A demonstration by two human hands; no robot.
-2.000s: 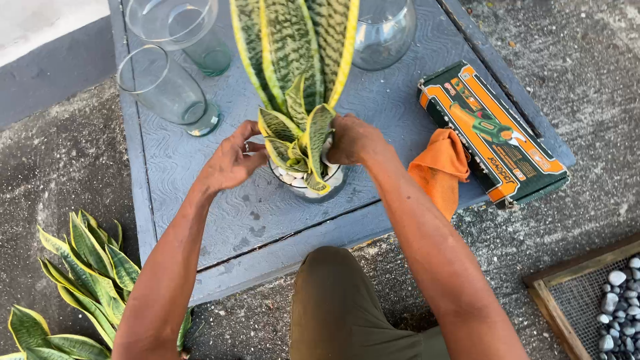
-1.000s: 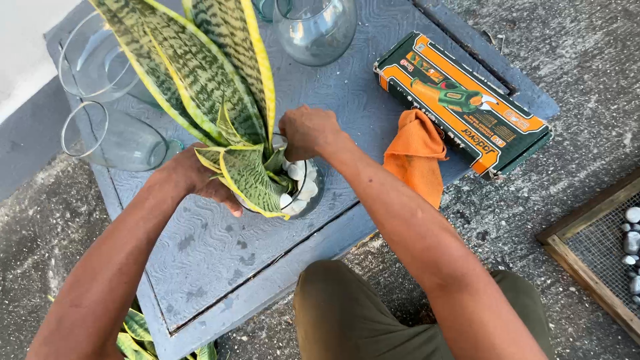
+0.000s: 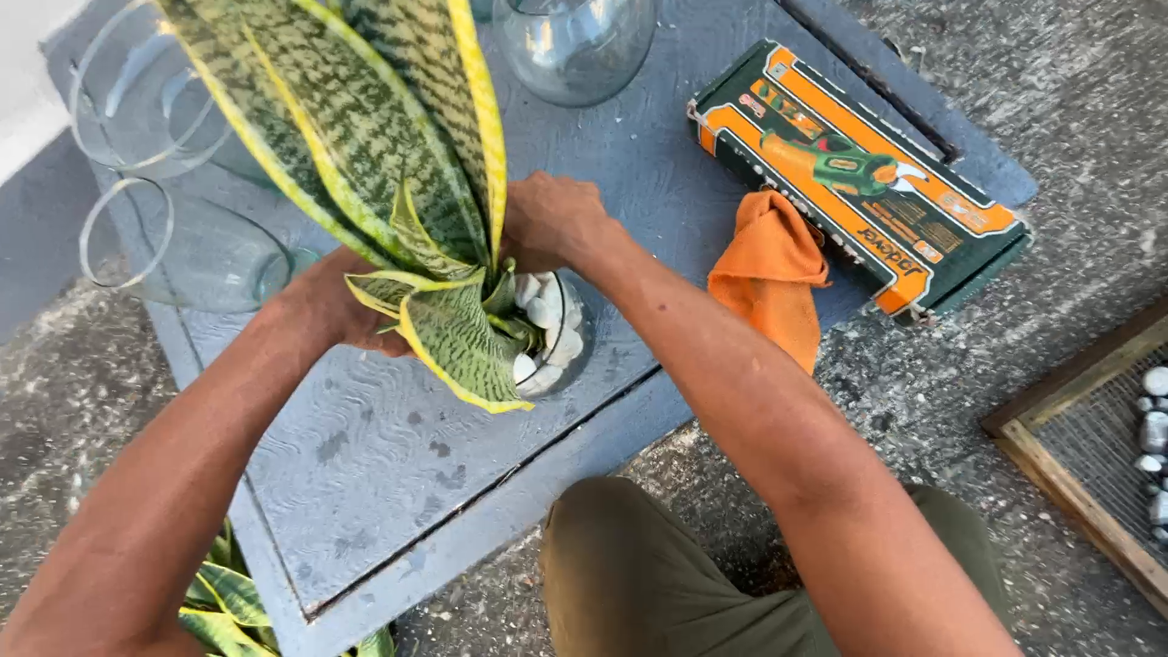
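Observation:
A snake plant point(image 3: 401, 155) with yellow-edged leaves leans to the upper left, its base among white pebbles point(image 3: 552, 319) in a clear glass vase point(image 3: 584, 342) on the grey-blue table. My left hand point(image 3: 351, 306) is at the left of the plant's base, its fingers hidden behind the low leaves, so its grip cannot be made out. My right hand point(image 3: 552, 219) is at the far right side of the base, by the vase's rim, with curled fingers mostly hidden behind the leaves and the back of the hand.
Empty glass vases point(image 3: 196, 246) lie or stand at the table's point(image 3: 392, 493) left; a round glass bowl point(image 3: 575, 46) is at the back. An orange cloth point(image 3: 776, 274) touches a pruner box point(image 3: 858, 178) at right. A wood-framed mesh tray point(image 3: 1077, 493) holds dark pebbles. More snake plants point(image 3: 228, 593) are lower left.
The plant, upright two seconds ago, now leans to the upper left. My left hand has moved from the vase's side to behind the low leaves. The view has shifted and turned.

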